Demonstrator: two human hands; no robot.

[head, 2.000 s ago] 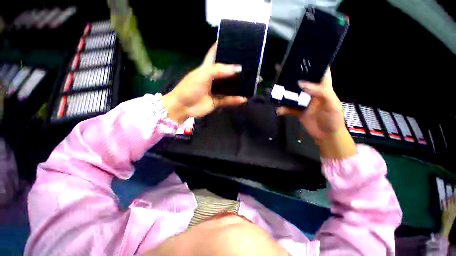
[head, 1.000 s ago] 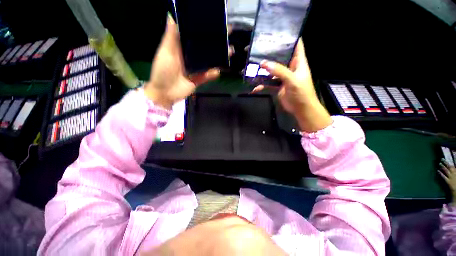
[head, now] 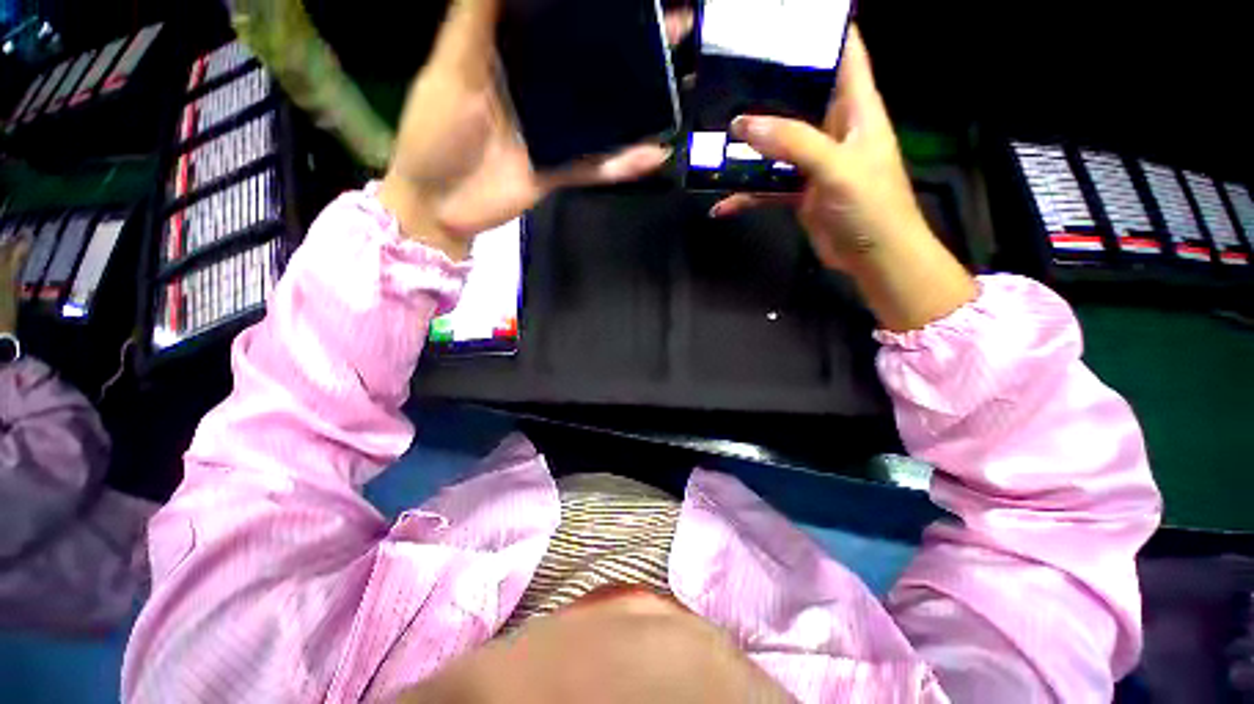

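My left hand (head: 461, 145) holds a smartphone with a dark screen (head: 585, 76) upright at the top of the view; the phone's upper end is cut off by the edge. My right hand (head: 853, 172) holds a second smartphone (head: 770, 90) beside it, screen lit white at the top and dark below, with white blocks near its lower end. My right thumb is at that lower end. Below them lies a black phone tray (head: 619, 323). A third smartphone (head: 484, 296) with a white screen and green and red corner blocks lies in its left slot, partly hidden by my left sleeve.
Black trays of lit phones stand at the left (head: 220, 206), far left and right (head: 1128, 206). A grey and yellow-green hose (head: 316, 83) hangs at upper left. Another person's sleeve (head: 55, 454) is at the left edge. The green bench top (head: 1155, 385) shows at right.
The right phone's screen went from dark to a greyish picture, then to white over dark. My left hand's phone stays dark. The camera view has shifted; another person's arm now shows at left.
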